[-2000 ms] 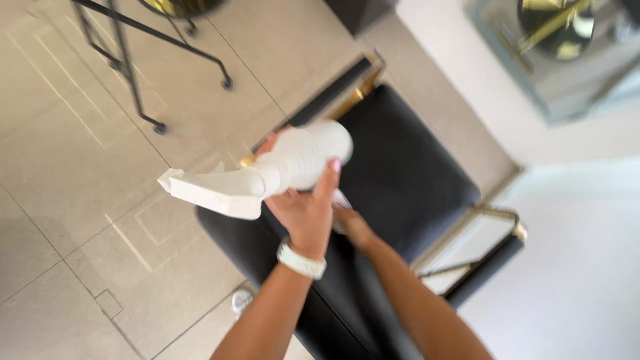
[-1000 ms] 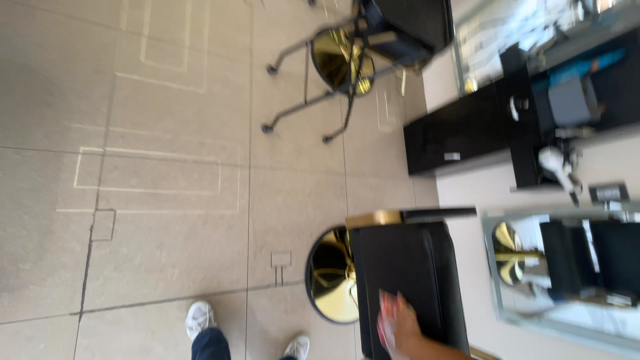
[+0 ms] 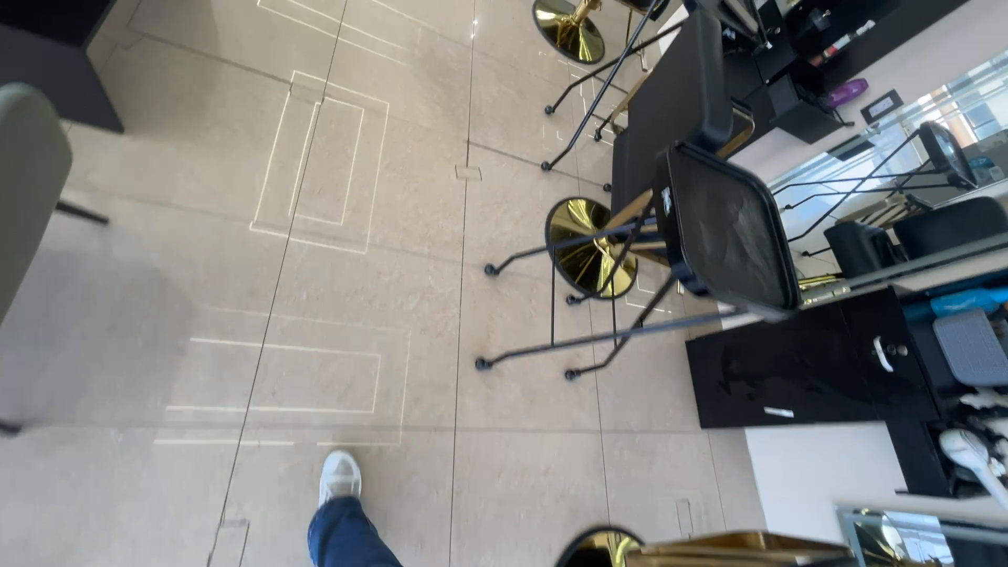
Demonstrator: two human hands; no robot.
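Neither my left hand nor my right hand shows in the head view now, and the white spray bottle is out of view too. A black wheeled trolley with a tray top (image 3: 736, 228) stands right of the middle on thin metal legs. Behind it is a black salon chair (image 3: 669, 102) above a round polished gold base (image 3: 591, 248). At the bottom edge, part of another gold-framed chair (image 3: 732, 549) shows, with its gold base (image 3: 600, 547) beside it. My foot in a white shoe (image 3: 340, 476) is on the tiled floor, lower left of centre.
Black cabinets (image 3: 811, 362) line the right wall, with a white hair dryer (image 3: 969, 453) at the lower right. A mirror (image 3: 890, 189) hangs at the upper right. A grey chair (image 3: 27, 181) stands at the left edge, near a dark piece of furniture (image 3: 59, 79).
The spray bottle and both hands, seen two seconds ago over a black chair, have left view. One hand with a red and white item was on the chair one second ago. The view has swung considerably.
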